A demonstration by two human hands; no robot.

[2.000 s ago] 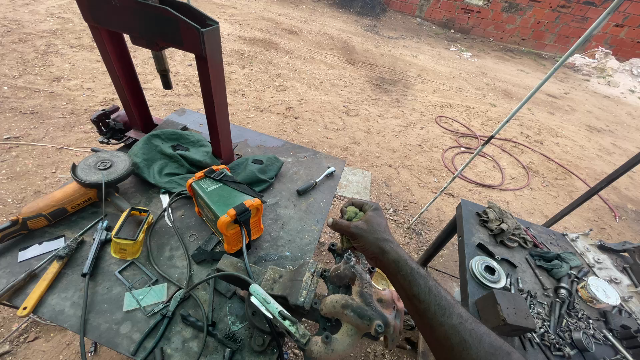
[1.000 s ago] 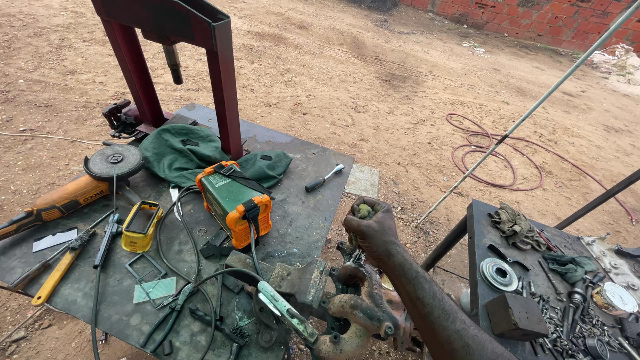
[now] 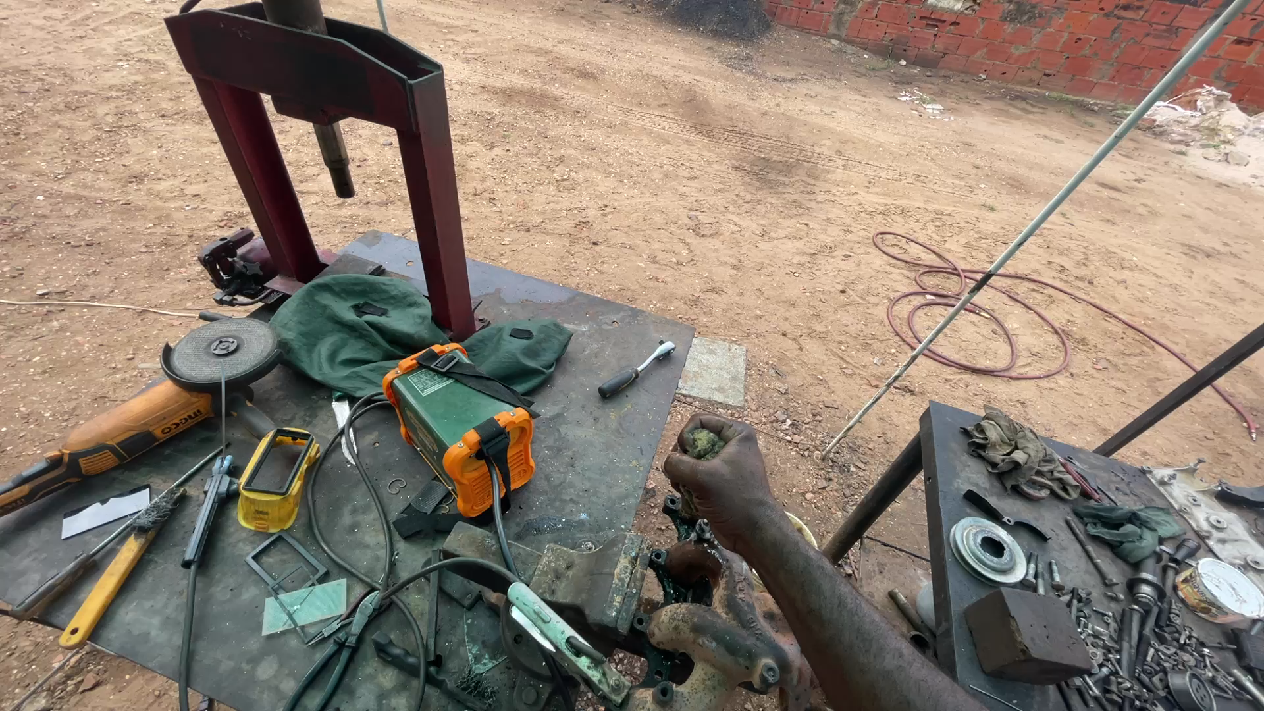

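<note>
My right hand [image 3: 719, 472] is closed around a greenish crumpled wad [image 3: 704, 444], just above a rusty cast exhaust manifold [image 3: 706, 637]. The manifold sits beside the jaws of a bench vise [image 3: 592, 583]. An electrode holder [image 3: 558, 637] with pale green handles lies across the vise area. My left hand is not in view. On the metal table [image 3: 583, 454] stand a green and orange welding machine [image 3: 459, 420], a green cloth [image 3: 355, 331] and a ratchet handle [image 3: 637, 370].
At left lie an angle grinder [image 3: 138, 425], a yellow frame [image 3: 278, 479] and a yellow-handled wire brush [image 3: 109, 588]. A red press frame [image 3: 434, 197] rises at the back. A second table [image 3: 938, 494] at right bears bolts, rags and a metal block [image 3: 1030, 632]. A slanted pole [image 3: 1037, 222] crosses the view.
My right hand stays closed on the wad above the manifold and has shifted only slightly. The things on both tables lie as before.
</note>
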